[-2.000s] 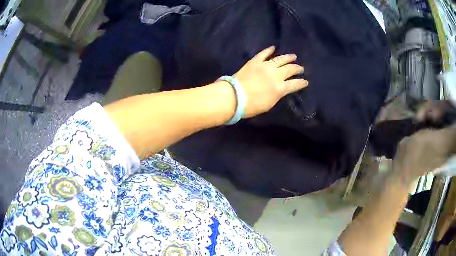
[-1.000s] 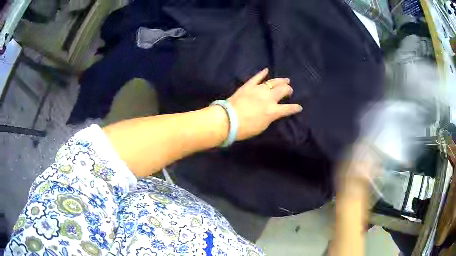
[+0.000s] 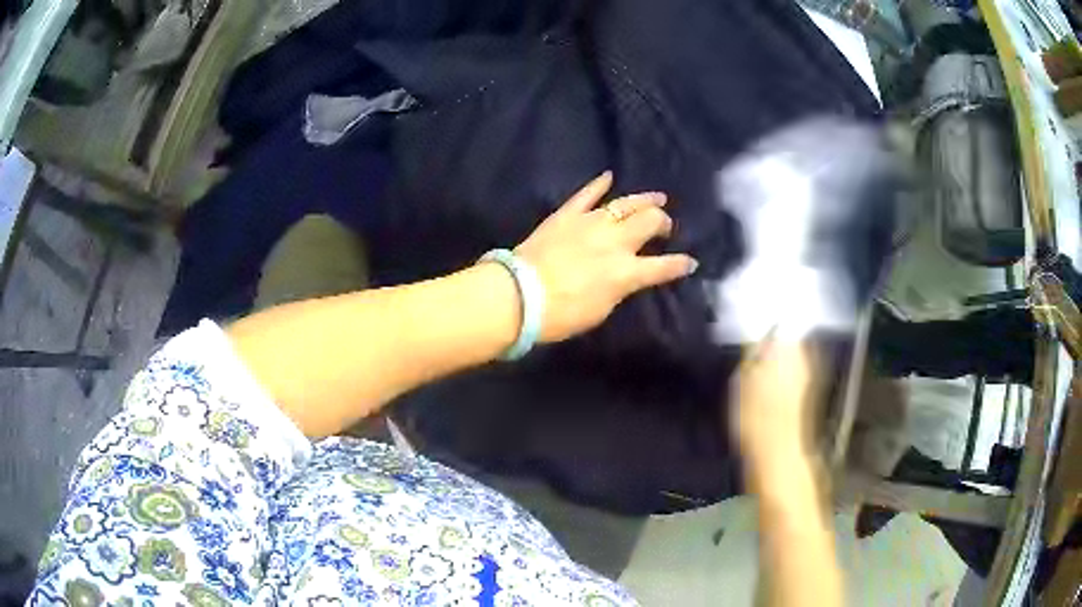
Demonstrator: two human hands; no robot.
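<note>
A large dark garment (image 3: 475, 154) is spread over my lap and the support in front, with faint pale stitching lines. My left hand (image 3: 605, 255) lies on its middle with the fingers apart, a ring and a pale bangle showing. My right hand (image 3: 777, 385), blurred, is at the garment's right part. It holds a blurred white rag (image 3: 783, 237) that extends beyond the fingers over the cloth. Whether a tool is also in the fist cannot be told. A small grey fabric piece (image 3: 344, 116) lies on the garment's upper left.
A grey cylindrical motor (image 3: 975, 178) stands at the right, beside a table frame (image 3: 1035, 261). A pale surface (image 3: 700, 551) shows below the garment. A white sheet edge (image 3: 845, 50) shows at the upper right. Metal and wooden frame parts are at the upper left.
My right hand has come in from the right edge to the garment with the white rag. My left hand has shifted slightly left and down. The garment has shifted slightly left in view.
</note>
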